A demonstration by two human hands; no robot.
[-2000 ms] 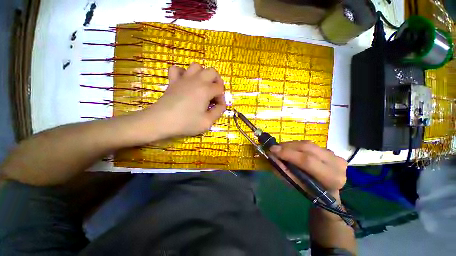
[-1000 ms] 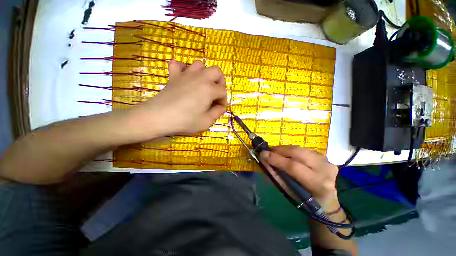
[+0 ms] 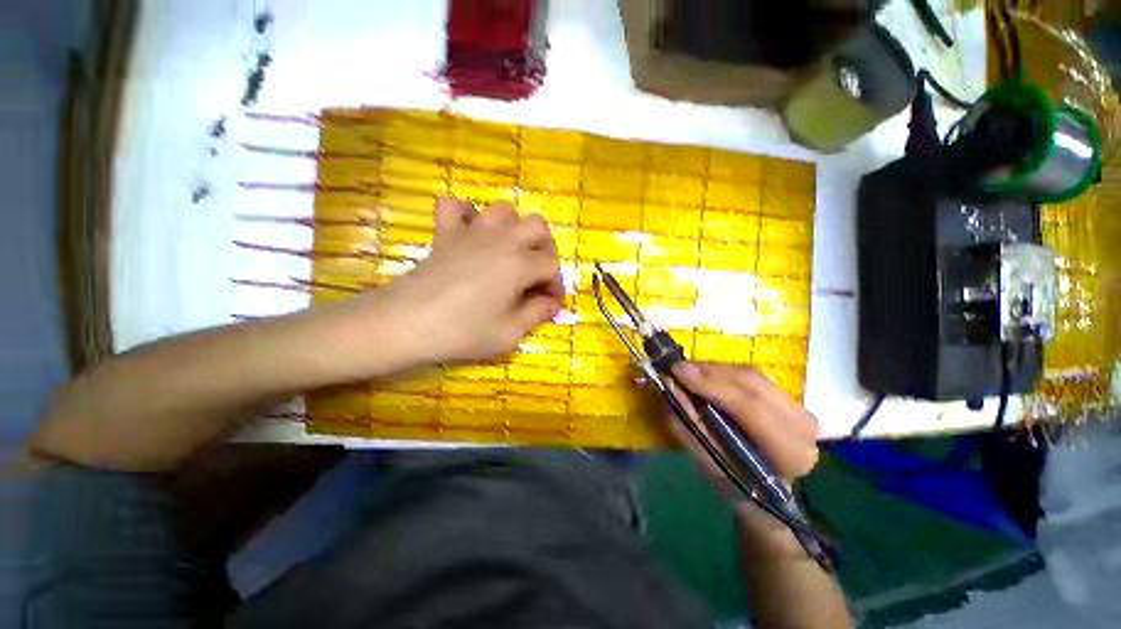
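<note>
The amber flexible circuit sheet (image 3: 750,197) lies on the white bench top. Red and dark lead wires (image 3: 277,186) stick out past its left edge. My left hand (image 3: 498,283) rests over the sheet's middle, fingers curled and fingertips together; whether a wire is between them cannot be seen. My right hand (image 3: 750,412) holds the soldering iron (image 3: 731,445) like a pen at the sheet's front part. The iron's tip, with the guide tube beside it, points up and left, a little right of my left fingertips and apart from them.
A red wire bundle (image 3: 494,49) lies beyond the sheet. A brown carton (image 3: 688,68) and a yellowish tin (image 3: 848,89) stand at the back. Right are the black soldering station (image 3: 910,289), a green-rimmed solder spool (image 3: 1045,141) and more amber sheets (image 3: 1079,264).
The iron tip has moved away from my left fingertips, to the right. The camera view has shifted, so the bench and sheet sit lower in the picture. My left hand stays curled over the sheet.
</note>
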